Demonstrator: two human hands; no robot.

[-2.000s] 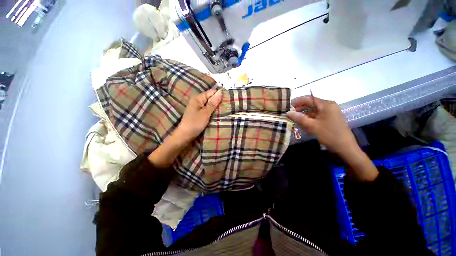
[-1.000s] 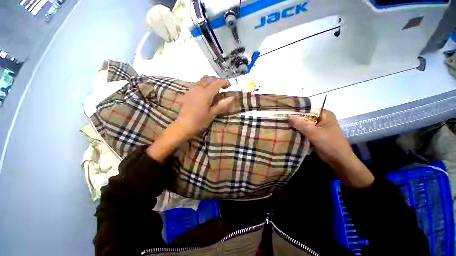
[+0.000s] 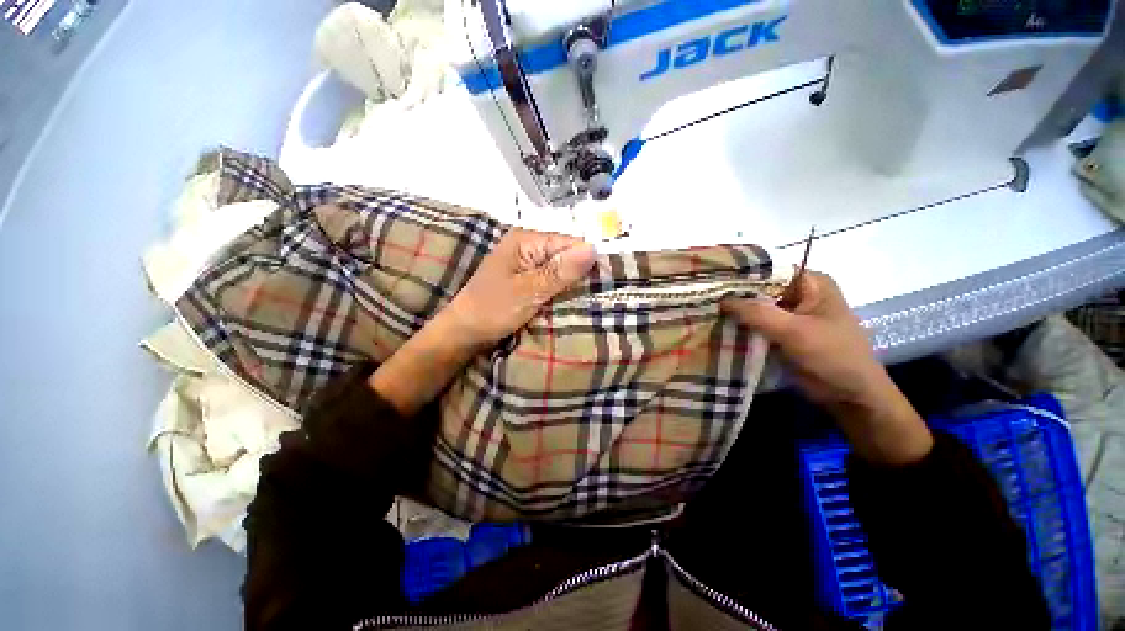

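Observation:
The tan plaid lining (image 3: 605, 394) of a cream padded garment (image 3: 204, 456) lies on the table's front edge and over my lap. A pale zip (image 3: 672, 293) runs across it between my hands. My left hand (image 3: 524, 284) grips the lining at the zip's left end, thumb on top. My right hand (image 3: 808, 327) pinches the zip's right end. A slim dark pointed tool (image 3: 808, 253) sticks up from my right fingers; its lower part is hidden.
The white JACK sewing machine (image 3: 716, 56) stands behind the lining, its needle area (image 3: 574, 173) close beyond my left hand. A yellow piece (image 3: 609, 223) lies near it. Blue crates (image 3: 1030, 493) are below the table at right. More cream cloth (image 3: 370, 56) lies at the back left.
The garment has shifted left and slightly down in view. My left hand has moved from lying spread on the lining to pinching it by the zip. My right hand stays at the zip's right end.

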